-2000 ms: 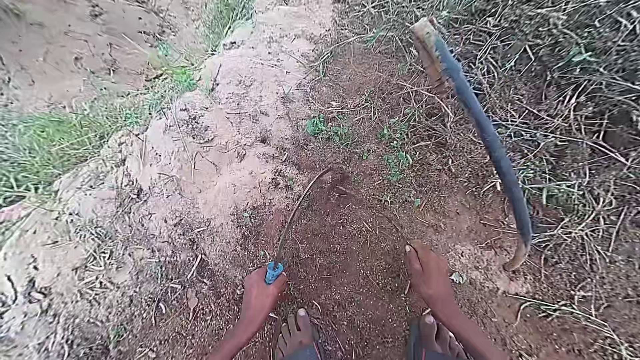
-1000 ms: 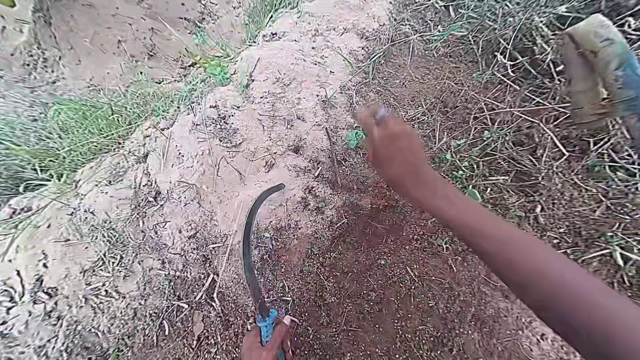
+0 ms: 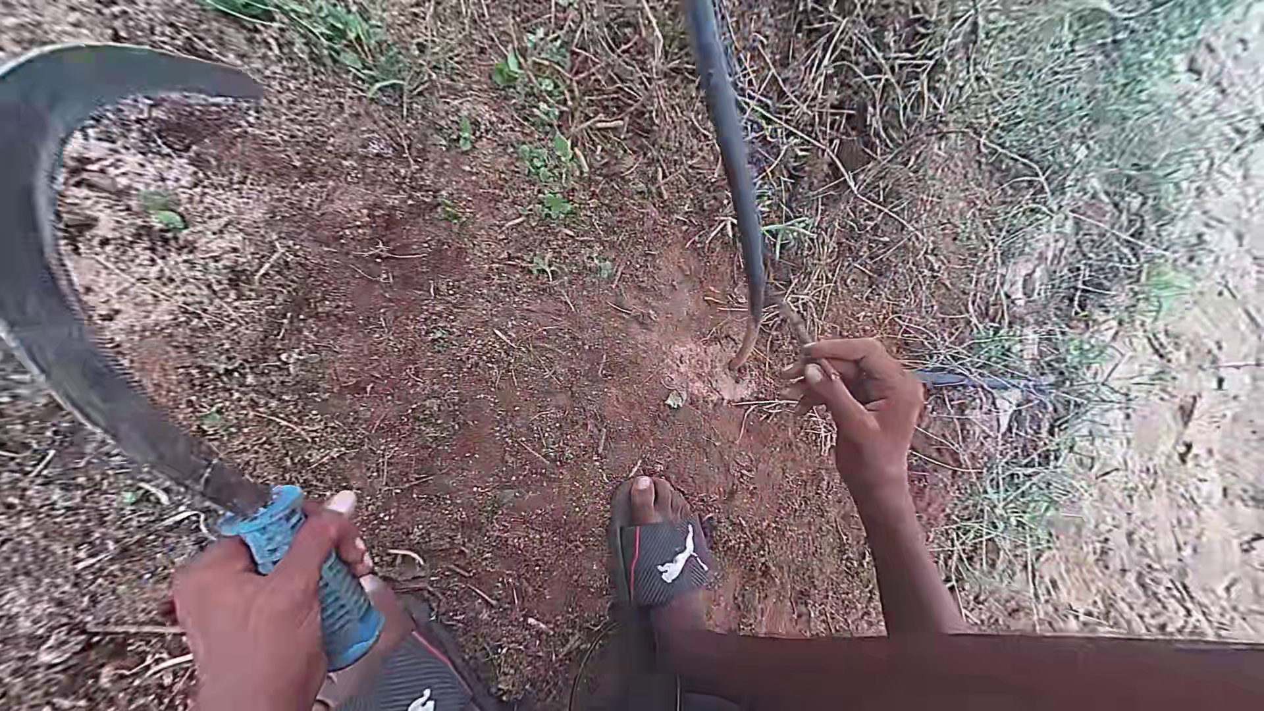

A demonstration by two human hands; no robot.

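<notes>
My left hand (image 3: pixel 262 602) is closed around the blue ribbed handle (image 3: pixel 321 583) of a sickle. Its curved, serrated metal blade (image 3: pixel 59 326) rises along the left edge and hooks to the right at the top. On the right, my right hand (image 3: pixel 859 405) pinches a short brown stick or root (image 3: pixel 796 324) between thumb and fingers. Just left of that hand, a long dark hose-like piece (image 3: pixel 736 158) comes down from the top edge and ends in a brown curved tip near the soil. Where the stick's far end leads is unclear.
My feet in dark sandals (image 3: pixel 664 563) stand on bare reddish soil at the bottom. Dry grass and tangled stems (image 3: pixel 869 148) cover the upper right, with pale ground (image 3: pixel 1185 474) beyond. Small green weeds (image 3: pixel 558 204) grow at the upper middle. A dark strand (image 3: pixel 973 379) lies behind my right hand.
The view has swung far to the right. My right hand, raised with a blurred small thing at its fingers a second ago, now pinches the stick. The sickle stays in my left hand.
</notes>
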